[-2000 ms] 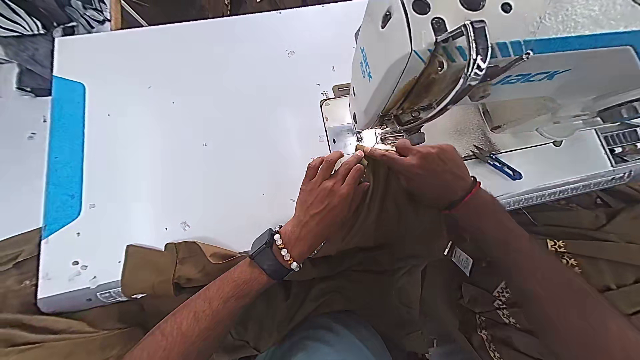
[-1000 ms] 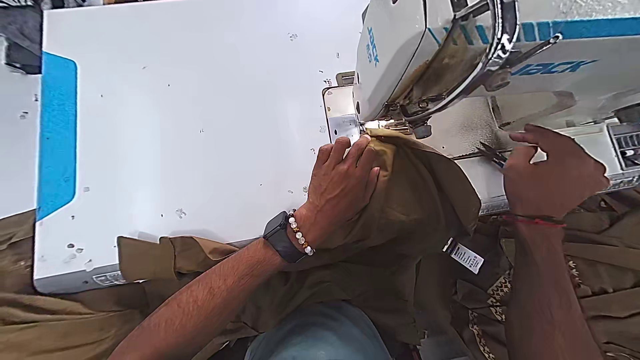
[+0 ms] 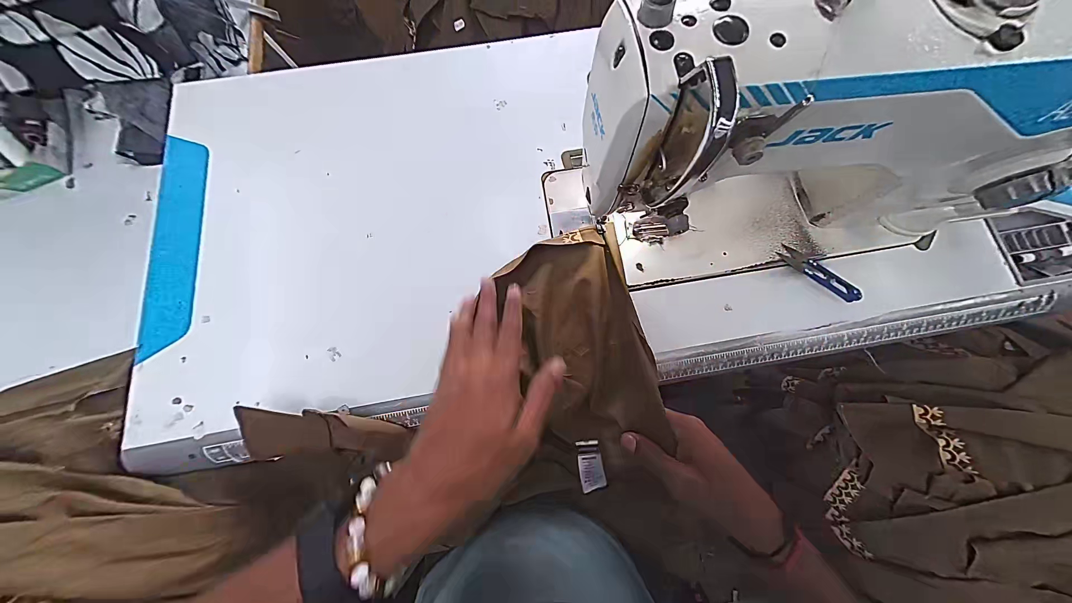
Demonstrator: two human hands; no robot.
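Observation:
Brown fabric [image 3: 578, 327] hangs from the needle area of a white and blue Jack sewing machine [image 3: 837, 126] down over the table's front edge. Its upper edge lies by the presser foot [image 3: 605, 224], with a yellowish strip beside it. My left hand [image 3: 494, 385], with a beaded bracelet and a dark watch band, rests on the fabric's left side, fingers spread. Lower down, my right hand [image 3: 703, 469] holds the fabric's right edge between thumb and fingers. A white label [image 3: 591, 471] hangs on the fabric between the hands. Blue-handled thread snips [image 3: 825, 275] lie right of the needle.
The white table [image 3: 352, 226] carries scattered lint and thread bits. Brown garments with patterned trim [image 3: 938, 469] are heaped at the lower right. More brown cloth [image 3: 67, 486] lies at the lower left. Black and white patterned cloth [image 3: 100, 50] is at the upper left.
My right hand has left the snips' area and now holds the fabric below the table edge. My left hand has come away from the presser foot toward me. The snips lie on the table.

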